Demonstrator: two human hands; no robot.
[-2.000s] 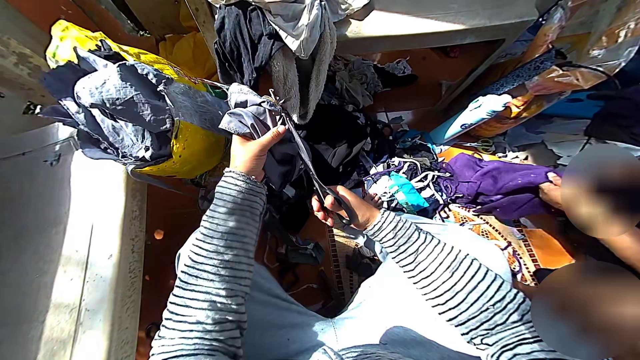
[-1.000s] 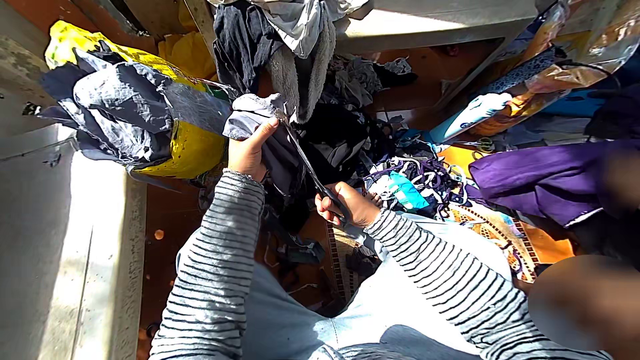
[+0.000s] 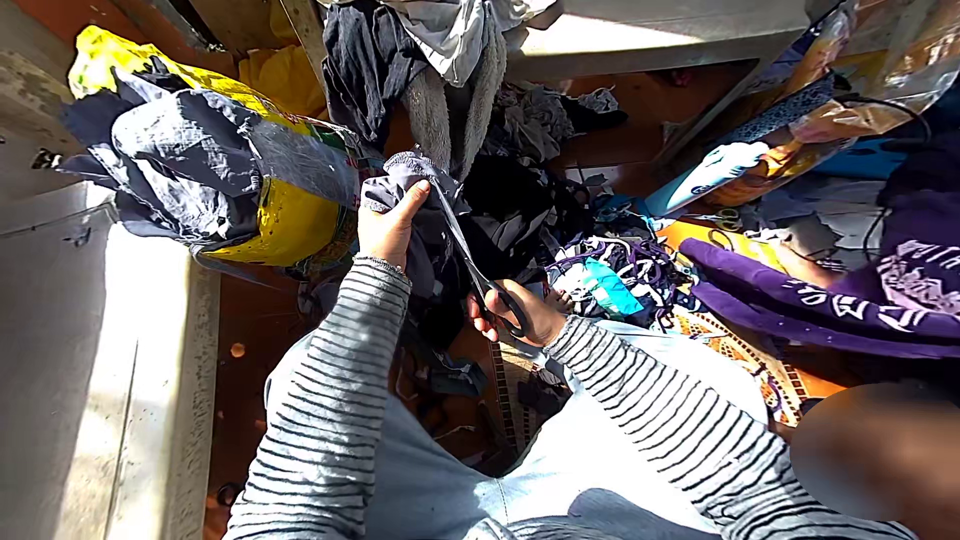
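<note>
My left hand [image 3: 388,229] grips a dark grey piece of cloth [image 3: 409,176] near its upper edge, thumb on top, and the rest of the cloth hangs below. In my right hand [image 3: 525,311] is a pair of scissors with black handles [image 3: 510,304]. The blades point up and left along the cloth, close to my left thumb; whether they are parted is hard to tell. Beneath my hands lies a heap of black fabric [image 3: 510,217]. To its right sits a tangled pile of fabric strips [image 3: 600,277] with a bright turquoise piece.
A yellow bag [image 3: 300,225] stuffed with grey cloth is at left, above a pale ledge [image 3: 150,360]. Garments [image 3: 371,60] hang at top centre beside a pale bench [image 3: 622,37]. Purple printed fabric [image 3: 795,300] and a blurred person [image 3: 885,450] are at right, below plastic-wrapped rolls [image 3: 795,135].
The purple fabric beside the other person has been shifted and spread, and its white print now shows. My hands stay in nearly the same place, with the grey cloth held at a slightly different angle.
</note>
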